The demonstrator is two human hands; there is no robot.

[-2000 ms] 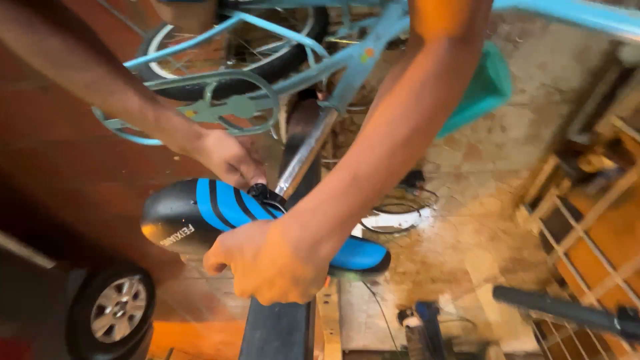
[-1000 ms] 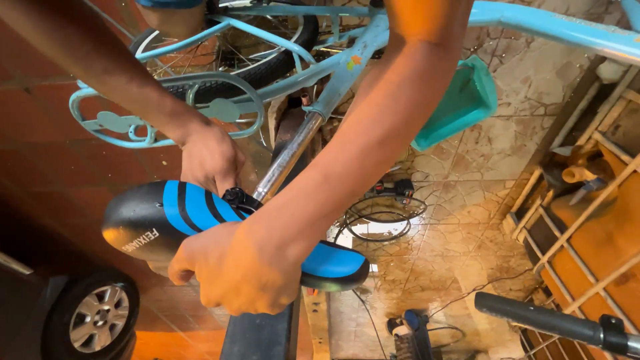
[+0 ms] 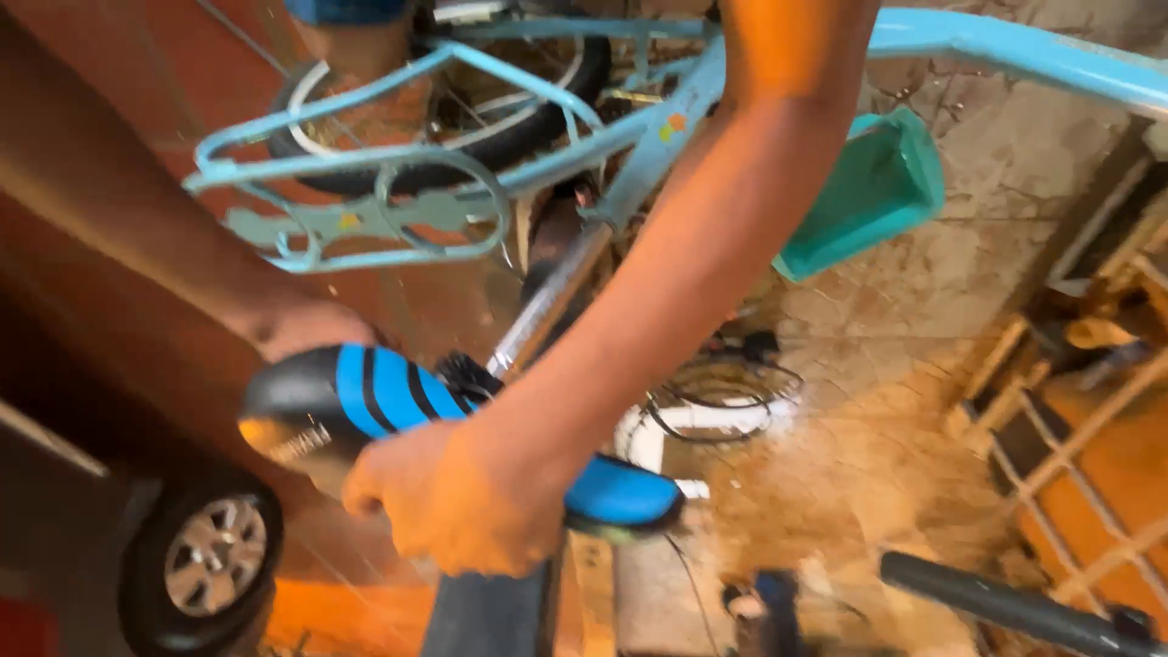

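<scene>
A black and blue bicycle saddle (image 3: 374, 392) lies across the lower middle, fixed on a chrome seat post (image 3: 547, 297) that runs up into the light blue bicycle frame (image 3: 639, 173). My right hand (image 3: 465, 488) is closed around the middle of the saddle from the near side. My left hand (image 3: 319, 328) is at the saddle's far edge, near its wide rear end; its fingers are hidden behind the saddle. A black clamp (image 3: 467, 374) shows under the saddle at the top of the post.
A light blue rear rack (image 3: 356, 164) and a bicycle wheel (image 3: 598, 73) are at the upper left. A teal plastic container (image 3: 867, 196) and coiled black cable (image 3: 712, 429) rest on the floor. A car wheel (image 3: 214, 557) stands lower left, a wooden lattice (image 3: 1086, 438) at right, a black handlebar grip (image 3: 976, 589) lower right.
My left hand has moved away from the clamp under the saddle, left toward the saddle's rear end. My right hand stays on the saddle.
</scene>
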